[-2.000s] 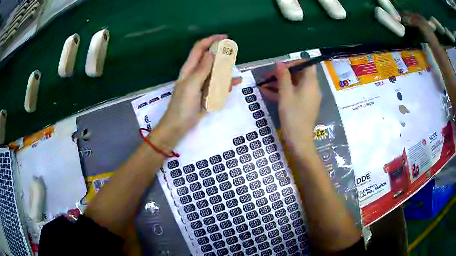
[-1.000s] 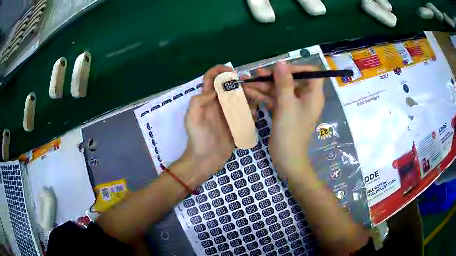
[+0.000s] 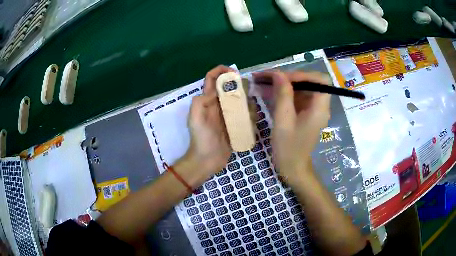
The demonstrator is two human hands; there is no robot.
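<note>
My left hand (image 3: 207,122) holds a cream housing (image 3: 237,120) upright, its flat face towards me. A black sticker (image 3: 230,85) lies on the housing's upper end. My right hand (image 3: 295,112), blurred, holds black tweezers (image 3: 327,89) level, just right of the housing. The tweezer tip is blurred, and I cannot tell whether it touches the housing. The label sheet (image 3: 250,200) lies under both hands, with rows of black labels in its lower part and blank paper at its upper left.
A green conveyor belt (image 3: 145,55) crosses the top with several housings on it. A resting housing (image 3: 48,207) lies at left beside a second label sheet (image 3: 17,200). Grey printed plastic (image 3: 117,145) lies under the label sheet. A printed packaging sheet (image 3: 385,125) is at right.
My left hand has brought the housing down and turned it towards me. The tweezers placed a black sticker on its upper end and have since moved off to the right. Belt housings have shifted left.
</note>
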